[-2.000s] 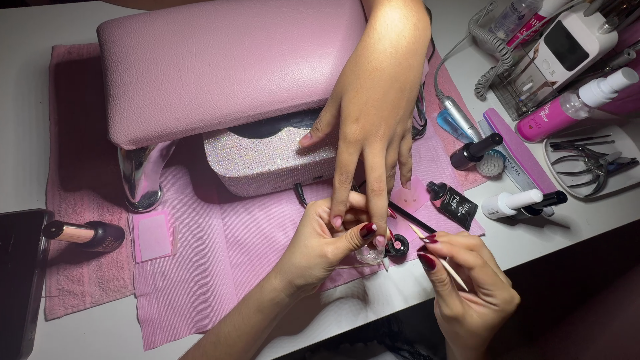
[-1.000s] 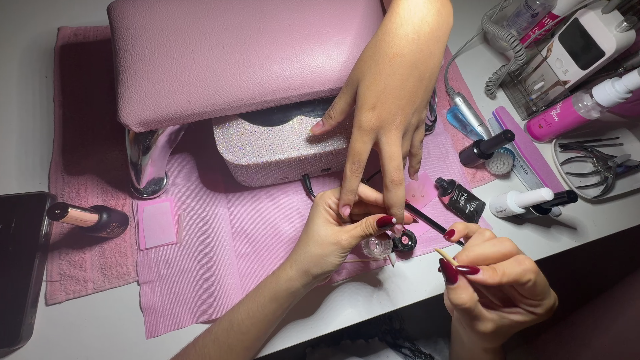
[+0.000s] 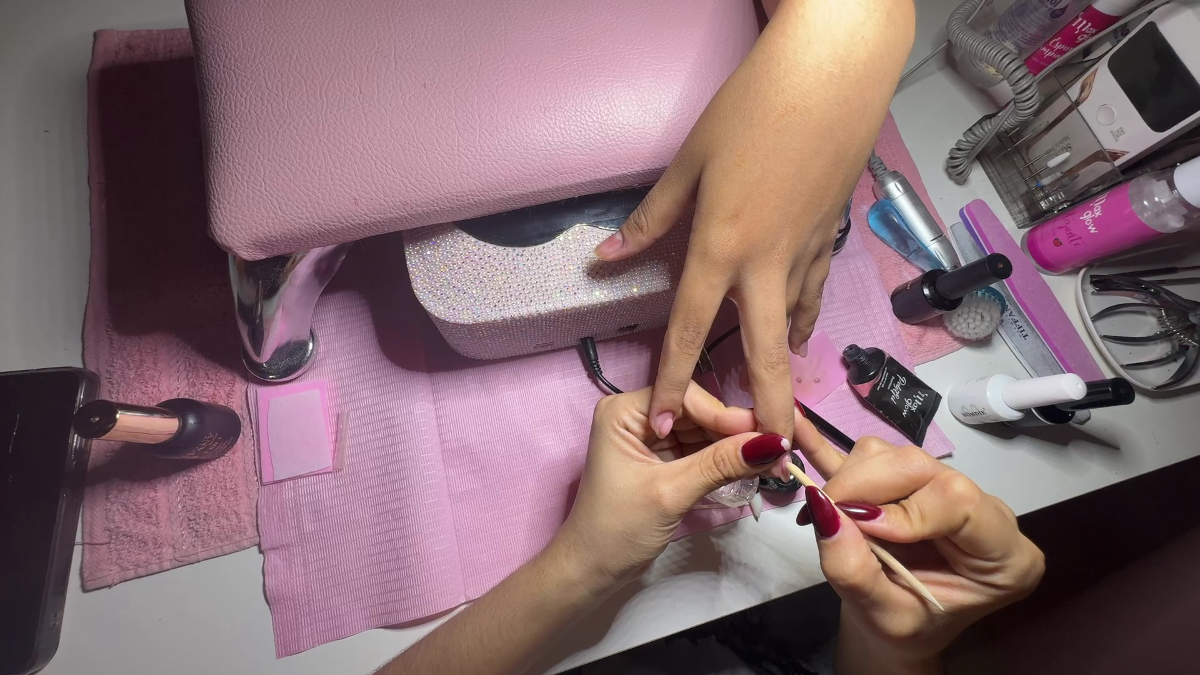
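Note:
Another person's hand (image 3: 759,244) reaches down from the top, its thumb resting on a rhinestone-covered nail lamp (image 3: 534,291). My left hand (image 3: 647,478) grips one of that hand's fingertips between thumb and fingers. My right hand (image 3: 919,534) pinches a thin wooden cuticle stick (image 3: 902,569), its tip at the held fingertip. A thin dark-handled tool (image 3: 825,427) lies partly behind my right fingers. Below my left fingers are a small clear faceted item (image 3: 731,493) and a small round black pot (image 3: 783,473), both partly hidden. A black tube (image 3: 895,394) lies just beyond my right hand.
A pink padded armrest (image 3: 469,112) stands over the lamp on pink towels. On the left are a dark polish bottle (image 3: 159,427) and a phone (image 3: 37,506). To the right are a black-capped bottle (image 3: 947,286), a white bottle (image 3: 1012,397), nail files (image 3: 1031,286) and a nipper tray (image 3: 1092,328).
The wooden stick in my right hand has moved from apart from the held finger to its tip. My left hand keeps its hold on the finger.

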